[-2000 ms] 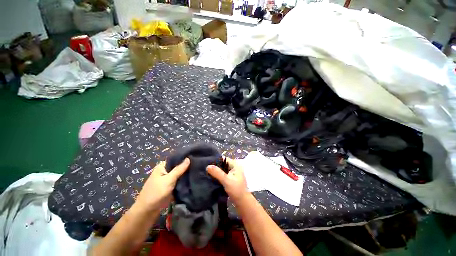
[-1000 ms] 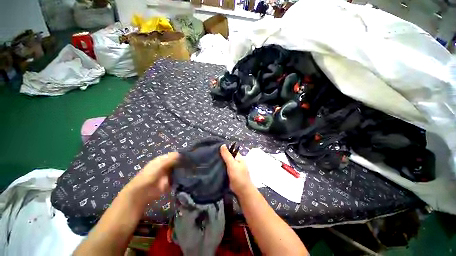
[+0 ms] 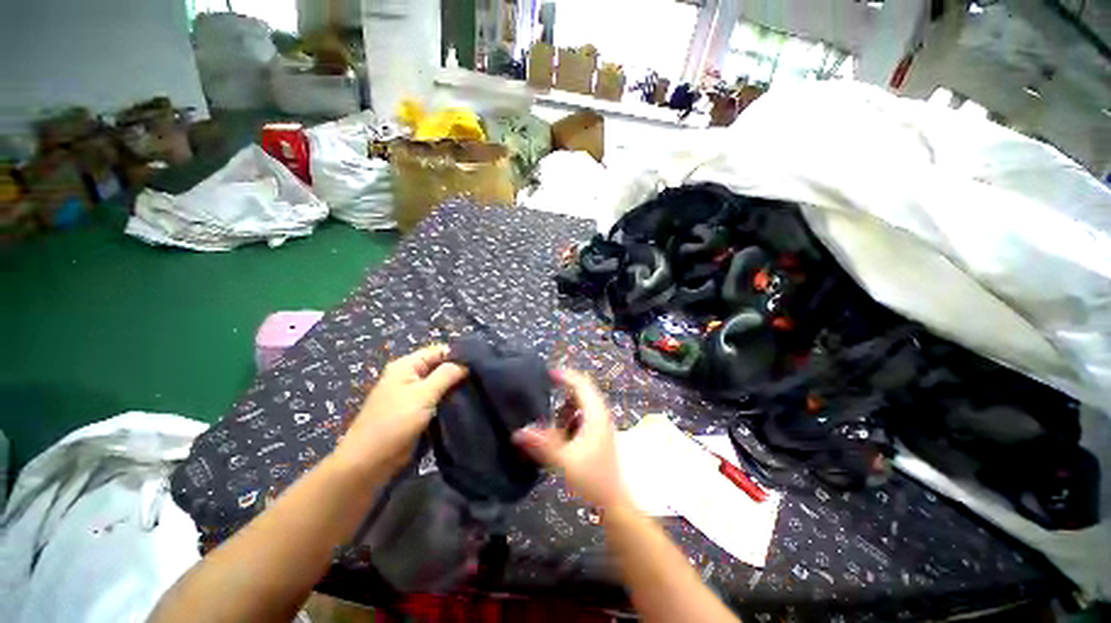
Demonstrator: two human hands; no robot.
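Observation:
A dark grey soft plush bag is held up over the table's near edge, with its dark cloth upper part between my hands. A lighter grey part hangs below it, blurred. My left hand grips the bag's upper left edge between thumb and fingers. My right hand is at the bag's right side, thumb and fingertips on the cloth. Dark snips seen earlier by the right hand cannot be made out now.
White paper sheets lie right of my hands with a red stick on them. A large pile of dark bags with orange spots fills the right, under a white sack. Another white sack is at lower left.
The view has tilted up. The bag has turned and its grey lower part has swung left. My right hand's fingers have spread and shifted on the cloth.

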